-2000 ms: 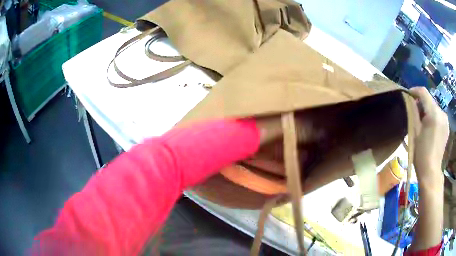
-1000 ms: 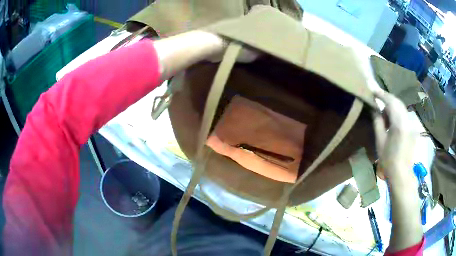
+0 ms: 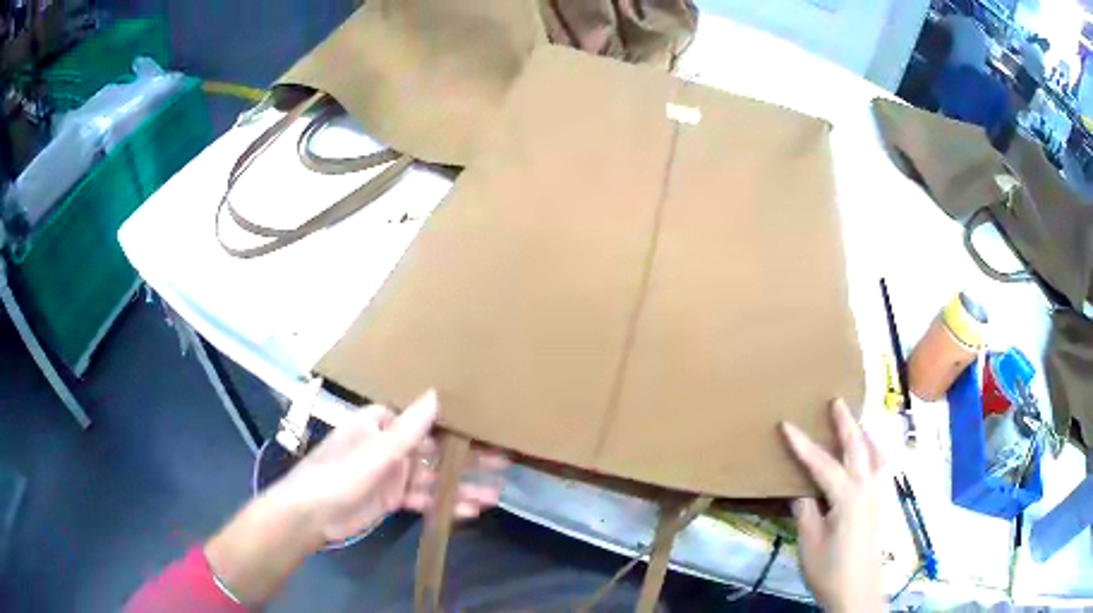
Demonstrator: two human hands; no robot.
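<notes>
A brown tote bag [image 3: 587, 275] lies flat on the table, its mouth edge towards me and a seam down its middle. A small pale label [image 3: 683, 114] shows near its far edge. Two straps [image 3: 439, 527] hang from the mouth over the table's near edge. My left hand [image 3: 390, 473] is at the mouth's left part, thumb on top of the edge and fingers under it, behind a strap. My right hand [image 3: 839, 491] rests with spread fingers on the bag's near right corner; its thumb is not clear. The bag's inside is hidden.
More brown bags lie at the back left [image 3: 420, 72] and far right [image 3: 959, 168] of the white table [image 3: 192, 252]. An orange bottle [image 3: 947, 347], a blue tray [image 3: 989, 467] and thin black tools [image 3: 917, 521] are at right. Green crates [image 3: 114, 228] stand left.
The bag was held open, showing its orange pocket; now it lies flat and closed. My left hand has moved down from the bag's far rim to the near edge, my right hand down to the near right corner.
</notes>
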